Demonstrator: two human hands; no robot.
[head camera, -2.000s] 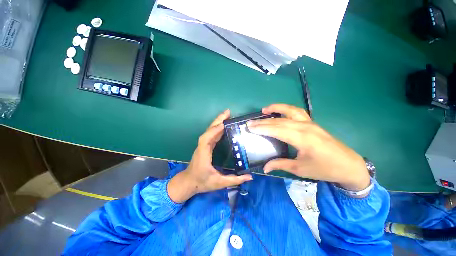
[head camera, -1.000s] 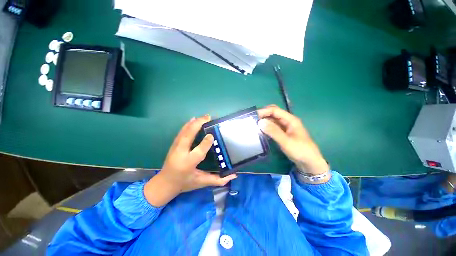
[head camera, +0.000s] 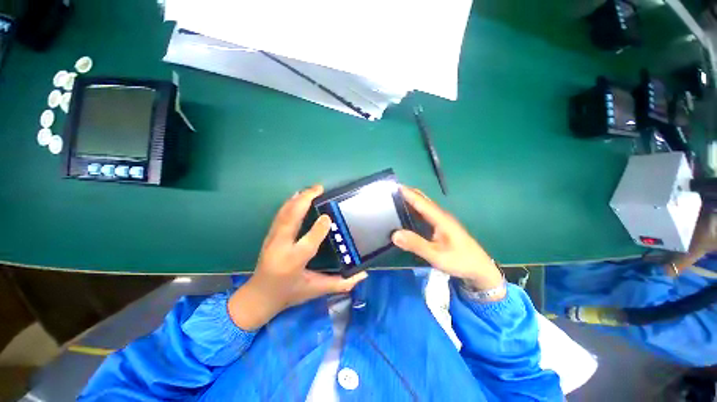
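Note:
A square black panel meter (head camera: 369, 218) with a bright glare on its screen, a blue line and a row of pale buttons is held tilted near the bench's front edge. My left hand (head camera: 284, 255) grips its button side, thumb on the frame by the buttons. My right hand (head camera: 446, 245) holds the opposite side, thumb at the screen's lower right edge. Dark tweezers (head camera: 430, 149) lie on the green mat beyond my right hand. Another panel meter (head camera: 118, 126) with a grey screen and pale buttons stands at the left.
Round white caps (head camera: 54, 99) lie beside the left meter. White backing sheets (head camera: 330, 39) lie at the back. More meters (head camera: 609, 110) stand at the right, near a white-grey box (head camera: 656, 202) with a red switch. A black hose with yellowish tip (head camera: 595, 316) and another person's hand (head camera: 692, 255) are at right.
The view has shifted to the right. The meter is turned more face-up than at first. My right fingers have moved off its face to the right edge, with the thumb now at the lower right.

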